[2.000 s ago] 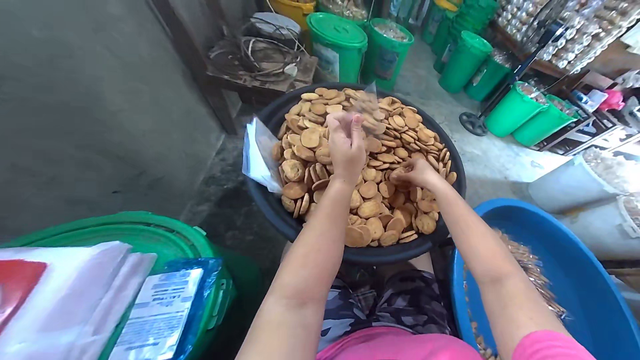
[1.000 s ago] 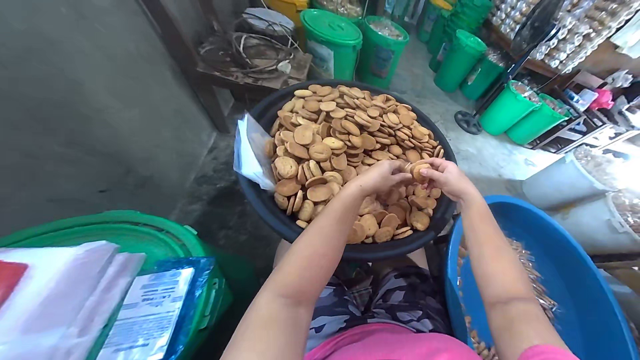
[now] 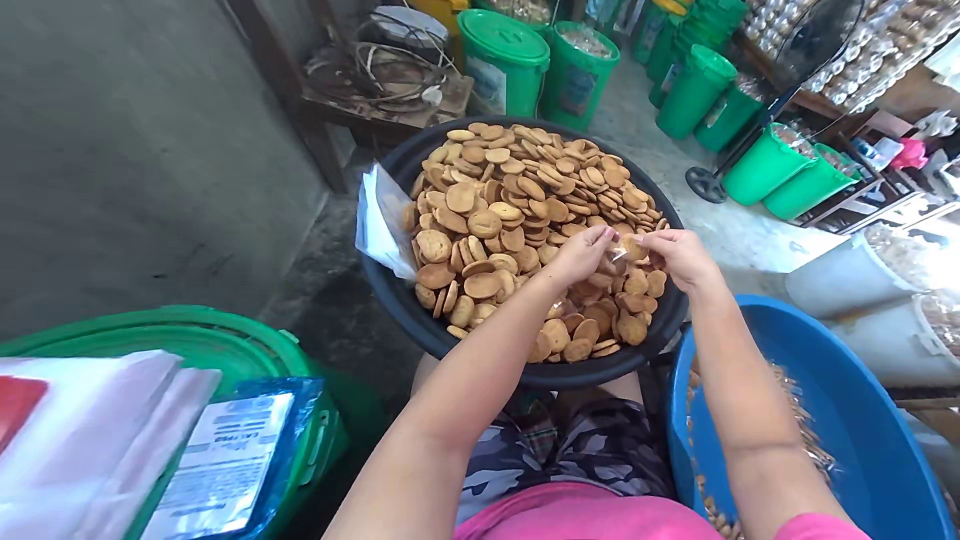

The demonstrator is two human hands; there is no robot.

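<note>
A round black tub point(image 3: 405, 319) in front of me holds a heap of round, flat brown biscuits point(image 3: 484, 223). Over its right part, my left hand point(image 3: 585, 255) and my right hand point(image 3: 675, 255) pinch a small clear plastic bag point(image 3: 619, 253) between them, fingertips close together. Biscuits seem to be in the bag, but blur and the biscuits behind hide how many. A stack of clear plastic bags point(image 3: 384, 221) stands tucked at the tub's left rim.
At lower right, a blue basin point(image 3: 847, 382) holds packed biscuits point(image 3: 799, 420). A green lidded drum point(image 3: 202, 337) at left carries white plastic sheets point(image 3: 97, 435) and a blue packet point(image 3: 225, 457). Beyond are green buckets point(image 3: 504, 52), a wooden bench point(image 3: 442, 97) with cables and a standing fan point(image 3: 705, 184).
My left hand was raised with clear plastic over the middle of the heap, then came down right to meet my right hand. One second ago both hands were together at some biscuits.
</note>
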